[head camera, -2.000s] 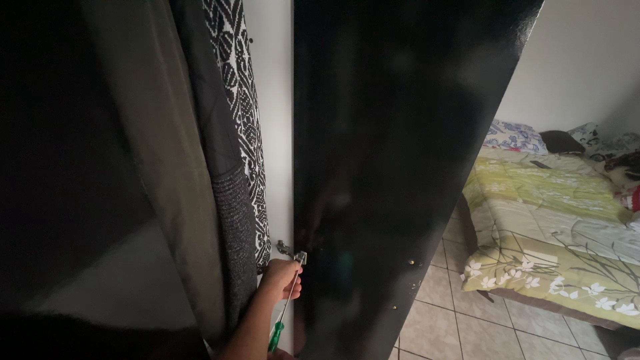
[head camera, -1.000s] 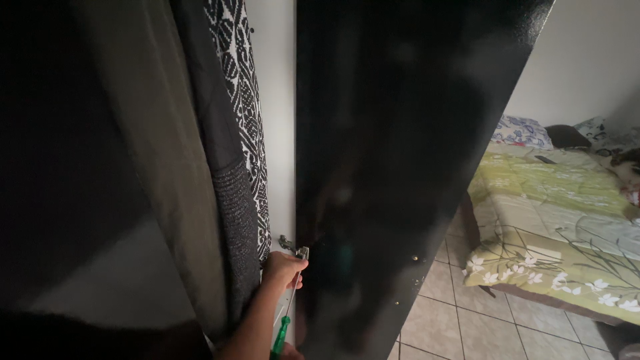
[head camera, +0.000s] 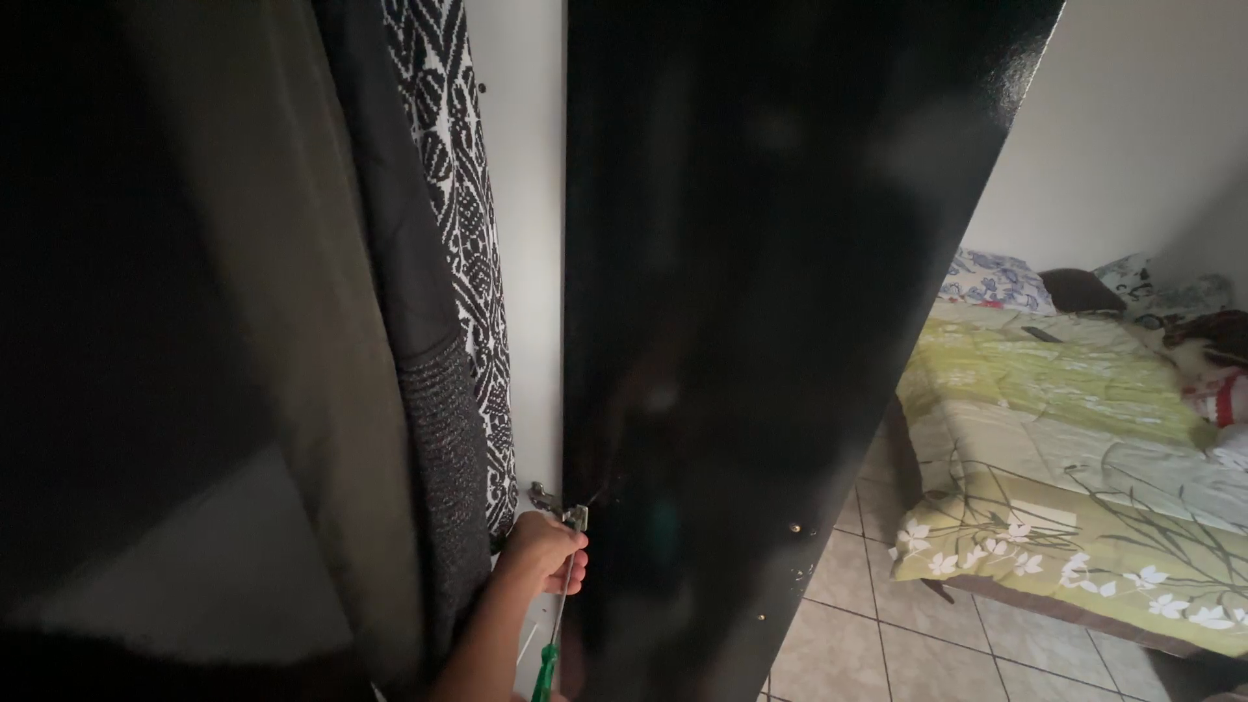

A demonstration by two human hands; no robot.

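My left hand [head camera: 548, 554] reaches in from the bottom, its fingers closed around the thin metal shaft of a screwdriver [head camera: 546, 673] right below a metal cabinet hinge [head camera: 577, 517]. The shaft's tip is at the hinge, hidden by the fingertips. The hinge joins a glossy black door [head camera: 741, 292] to the white inner side panel [head camera: 526, 244] of a wardrobe. Of my right hand [head camera: 560, 696] only a sliver shows at the bottom edge, at the screwdriver's green handle; the rest is out of frame.
Hanging clothes, among them a black-and-white patterned garment [head camera: 468, 234] and a dark ribbed one [head camera: 444, 468], crowd the left of my forearm. Small brass-coloured fittings [head camera: 796, 527] dot the door. Beyond it stand a bed with a floral cover [head camera: 1033, 487] and a tiled floor [head camera: 829, 614].
The green handle sits slightly lower in the view than one second ago, and less of my right hand shows. My left hand stays at the hinge.
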